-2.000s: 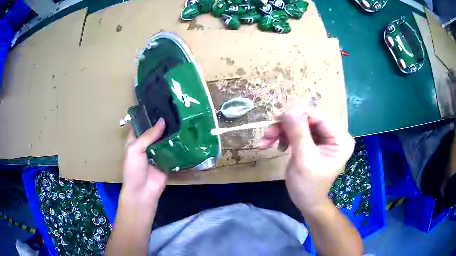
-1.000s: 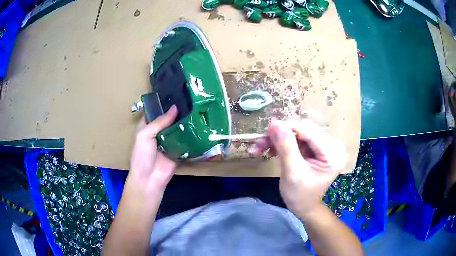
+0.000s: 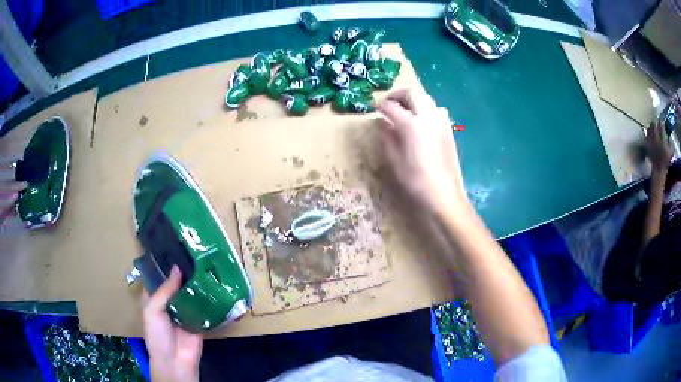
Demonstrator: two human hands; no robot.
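My left hand holds a glossy green car body shell by its lower left edge, thumb on the dark centre panel. A small dark block with a silver tip sticks out beside that hand. My right hand is at the right end of a heap of green headlight pieces; its fingertips are blurred, and whether it holds a piece cannot be told. The pale oval glue dish sits on the spotted cardboard pad. A thin pale stick lies at the dish's right end.
Tan cardboard covers the green bench. Another green car body is at far left, with a person's hand at it. One more car body lies at upper right. Blue bins are below the edge. A person's arm is at far right.
The view has shifted, showing more of the bench's far side. My right hand has let go of the stick and moved up to the heap. My left hand still holds the car body.
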